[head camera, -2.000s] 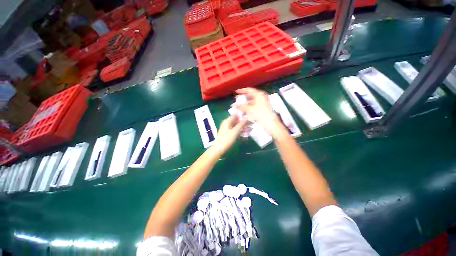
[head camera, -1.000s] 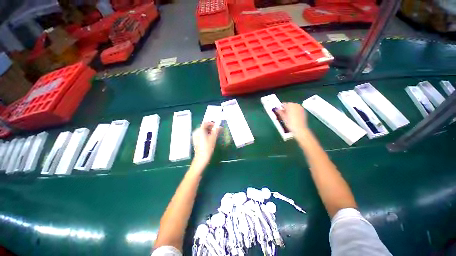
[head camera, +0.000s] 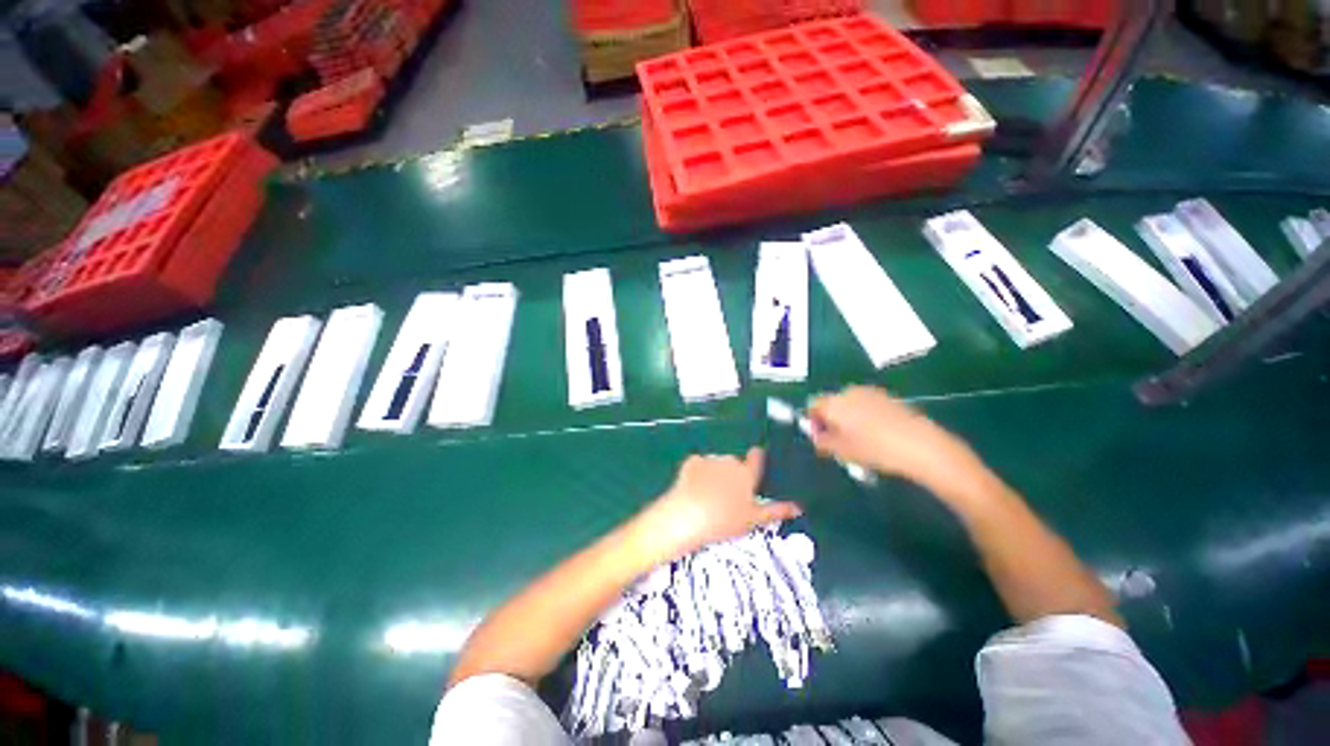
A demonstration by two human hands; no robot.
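Note:
A loose heap of white charging cables [head camera: 686, 627] lies on the near green surface. My left hand [head camera: 722, 499] is at the heap's top edge, thumb and index finger apart; its other fingers are partly hidden. My right hand [head camera: 880, 433] pinches a white folded cable [head camera: 783, 413], whose ends show on both sides of the fingers. Beyond my hands, a white box base [head camera: 780, 311] with a dark watch inside stands beside a plain white lid [head camera: 871, 296]. Another plain white lid [head camera: 700, 330] and a base with a dark watch [head camera: 594, 340] are further left.
More white boxes run along the green belt [head camera: 511, 248] to both sides. Stacked red compartment trays [head camera: 810, 117] are at the belt's far side, with another red stack [head camera: 139, 241] at the left. A metal post [head camera: 1254, 335] slants across the right side.
The boxes have moved right along the belt. Both hands have come back from the boxes towards me, the left to the heap. The right hand now holds a cable over the near surface.

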